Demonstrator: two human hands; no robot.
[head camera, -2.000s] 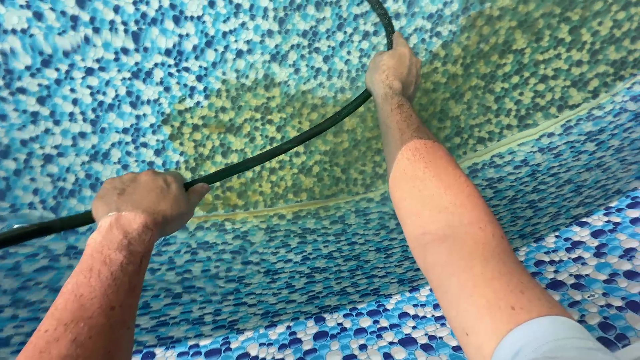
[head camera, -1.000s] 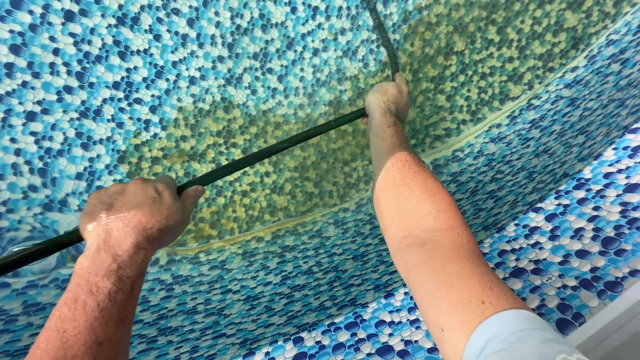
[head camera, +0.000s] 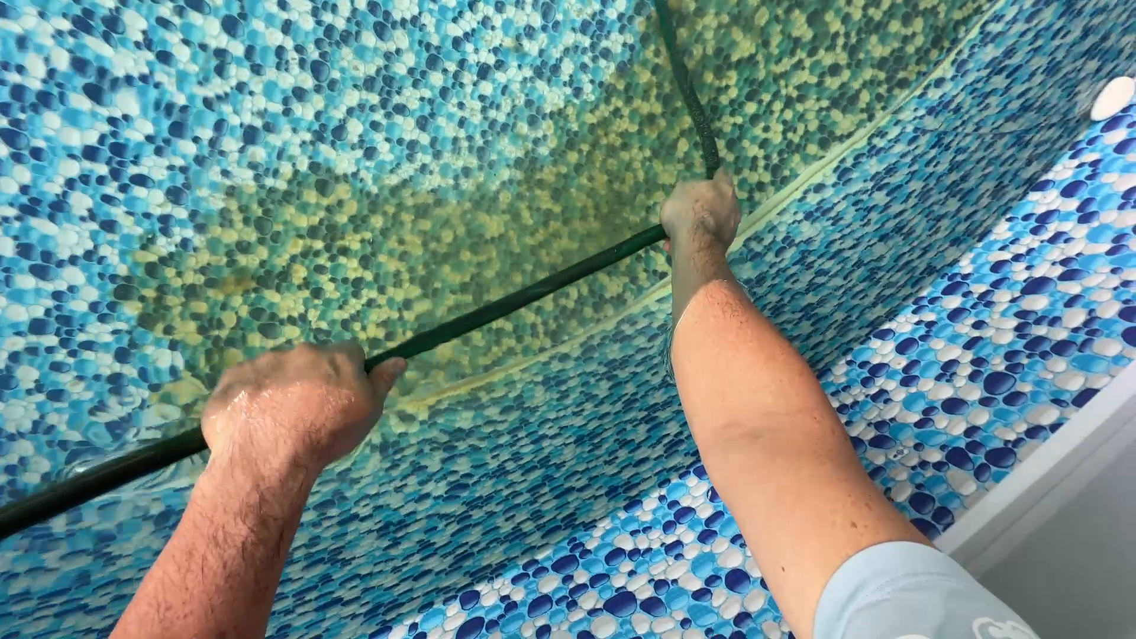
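A dark green hose (head camera: 524, 297) runs from the left edge up to the top of the head view. My left hand (head camera: 293, 399) is closed around it at the lower left, wet and near the water surface. Farther along, my right hand (head camera: 701, 211) grips the same hose under the water, with the forearm partly submerged. Between the two hands the hose is nearly straight; beyond my right hand it bends sharply upward. Under it lies a yellowish-green stained patch (head camera: 426, 240) on the pebble-patterned pool liner. The far ends of the hose are out of view.
The pool's liner wall (head camera: 621, 550), with blue and white pebble print, rises along the lower right. A pale seam or fold (head camera: 825, 164) follows the floor's edge. A white round fitting (head camera: 1112, 98) is on the wall at the upper right, and a light-coloured rim (head camera: 1047, 470) at the lower right.
The hose between my hands was curved two seconds ago and is now nearly straight. Both hands have kept their hold. The view has shifted, and the white fitting has come into sight.
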